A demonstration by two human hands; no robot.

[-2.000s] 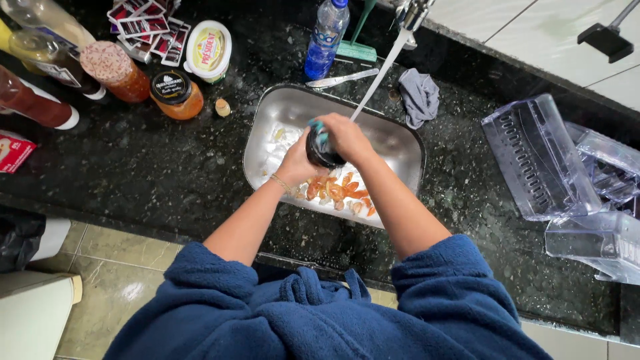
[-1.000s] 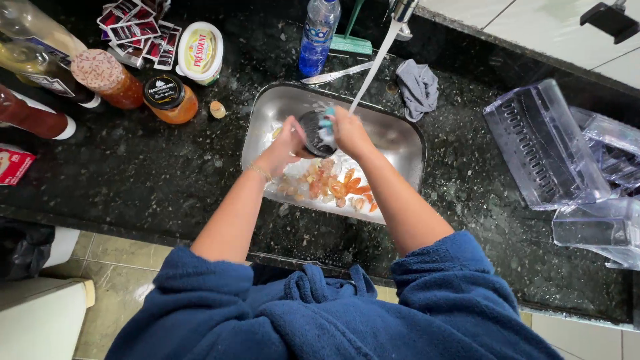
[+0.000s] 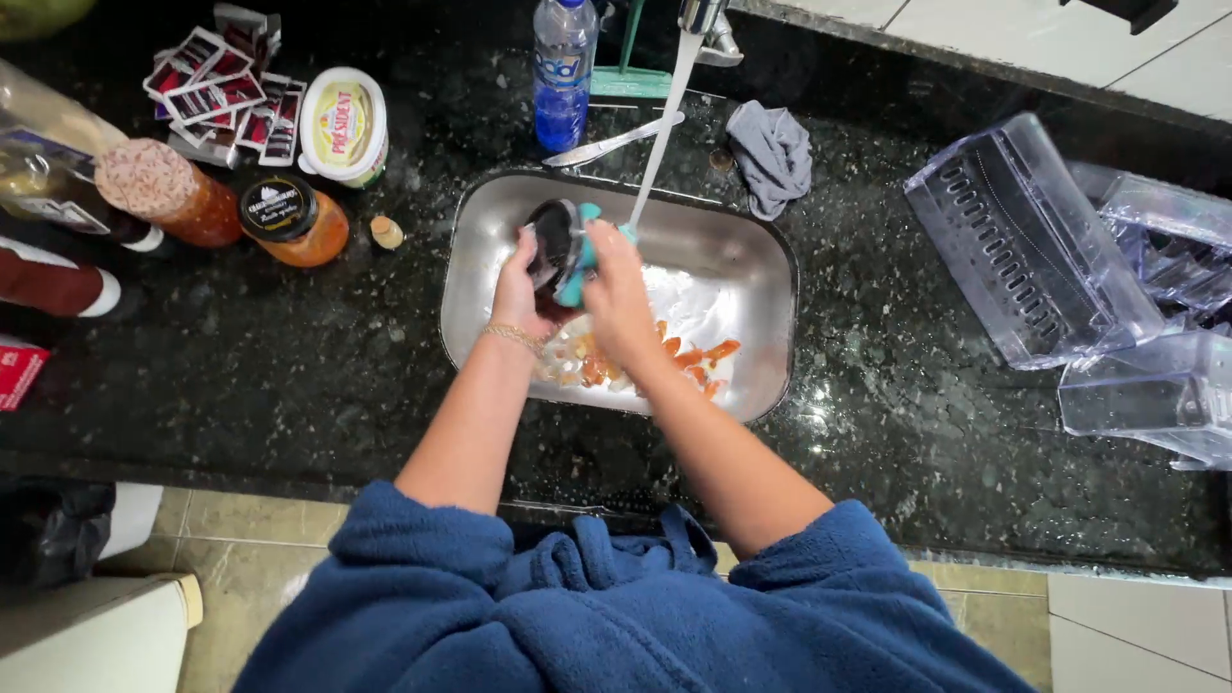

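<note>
Over the left half of a steel sink [image 3: 760, 289], my left hand [image 3: 525, 298] holds a dark round bowl-like vessel [image 3: 551, 241] tilted on its side. My right hand [image 3: 618, 289] grips a teal scrubber [image 3: 574, 286] against the vessel's right side; what kind of scrubber cannot be made out. Water [image 3: 662, 144] runs from the faucet [image 3: 701, 14] into the sink, just right of my right hand. Orange and pale food scraps [image 3: 707, 358] lie on the sink floor beneath my hands. Part of the vessel is hidden by my fingers and the scrubber.
Behind the sink are a blue bottle [image 3: 565, 77], a knife [image 3: 613, 141] and a gray cloth [image 3: 770, 159]. Jars, including one with a black lid [image 3: 279, 208], a white tub [image 3: 344, 125] and sachets [image 3: 217, 91] stand or lie left. Clear plastic bins [image 3: 1030, 241] lie right.
The dark vessel has moved left from the sink's middle, with both hands. It is tilted more on its side now.
</note>
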